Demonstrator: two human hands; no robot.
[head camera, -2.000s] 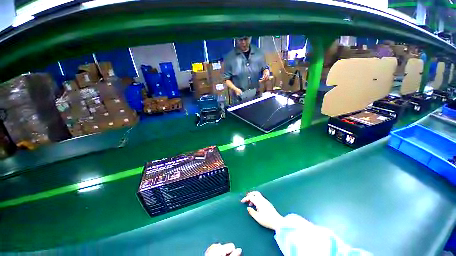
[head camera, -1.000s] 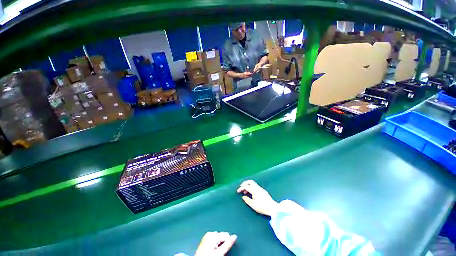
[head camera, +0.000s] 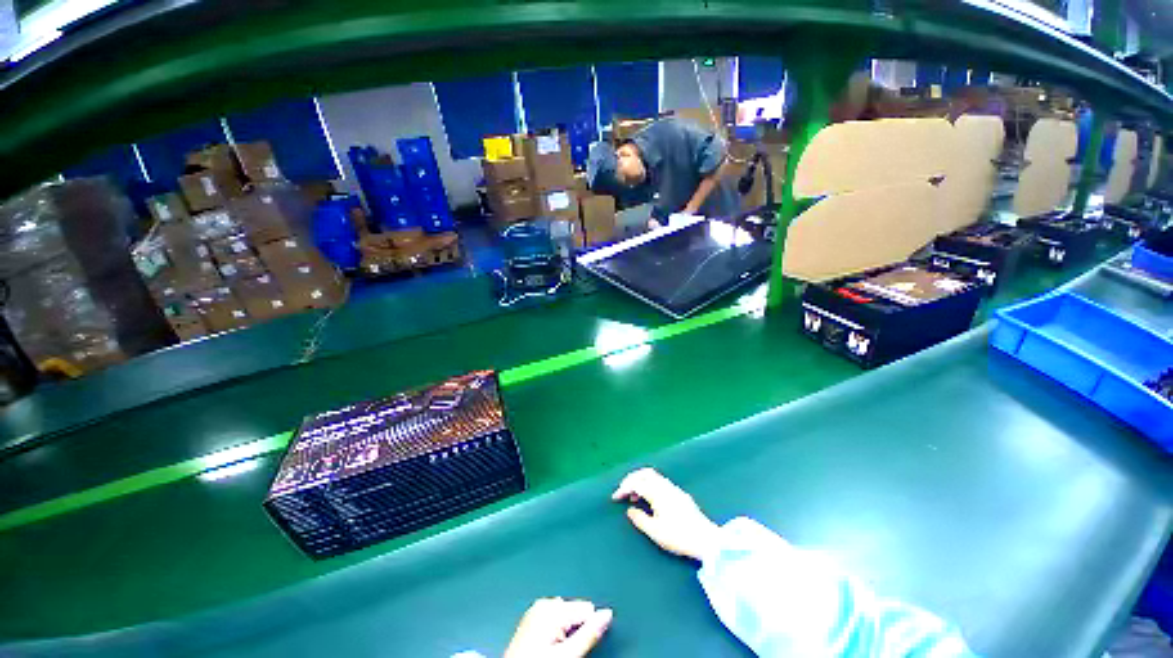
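Observation:
A closed printed carton (head camera: 399, 460) lies on the green conveyor belt in front of me, left of centre, its picture face up and white text on its near side. My right hand (head camera: 663, 512) rests on the bench's left part near the belt edge, fingers loosely curled, holding nothing visible. My left hand (head camera: 561, 627) is at the bottom edge, partly cut off, with curled fingers; nothing shows in it. Neither hand touches the carton. An open carton (head camera: 888, 315) stands on the belt at right with its tan lid flap (head camera: 868, 193) upright.
More open cartons with raised flaps stand behind it along the belt. A blue parts bin (head camera: 1093, 347) sits on the bench (head camera: 900, 450) at right. A green post (head camera: 800, 167) rises beyond the belt. A person leans over a dark panel (head camera: 682, 264) across the line. Stacked cartons stand behind.
The closed carton has moved left along the belt, and the open carton has also come left. My left hand has come further into view. The other person has bent down over the panel.

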